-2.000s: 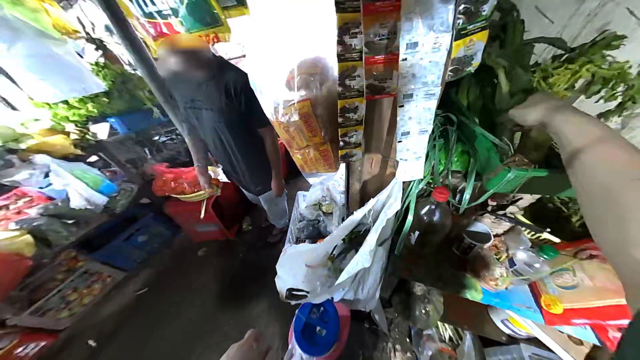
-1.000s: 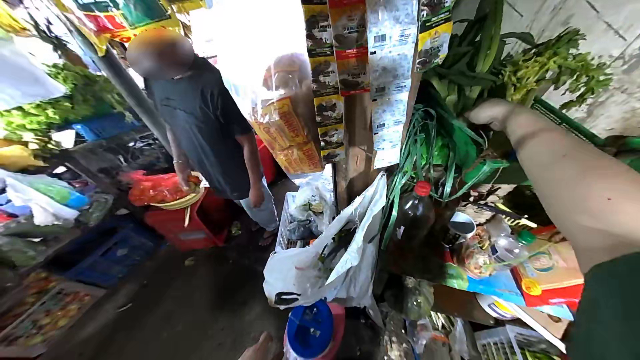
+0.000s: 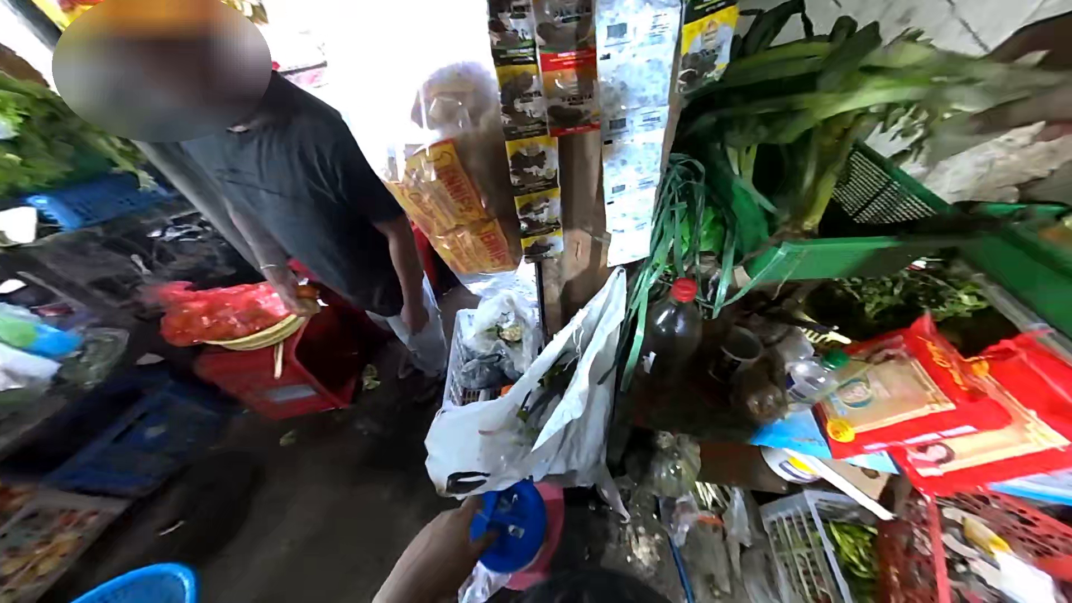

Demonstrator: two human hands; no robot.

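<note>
At the bottom centre, my left hand (image 3: 456, 540) grips the left edge of a round blue plastic lid or tub (image 3: 521, 528), which sits over a pink container (image 3: 548, 544). Just above it hangs a white plastic bag (image 3: 494, 444) with dark contents. Long green leek-like stalks (image 3: 825, 167) stand up in a green plastic crate (image 3: 837, 255) at the upper right, their leaves blurred towards the right edge. A blurred brown shape there may be my right hand or arm (image 3: 1026, 105); its fingers and any hold on the leaves cannot be made out.
A person (image 3: 310, 184) in a dark shirt stands at left, one hand by a red net bag (image 3: 222, 311) on a red crate (image 3: 276, 377). A dark bottle with a red cap (image 3: 674, 327) and red packets (image 3: 917, 389) lie right of centre. Seasoning sachets (image 3: 532, 159) hang above.
My left hand has moved up onto the blue lid. My right arm, which reached across to the greens, has pulled back to the right, and long leaves now stretch that way.
</note>
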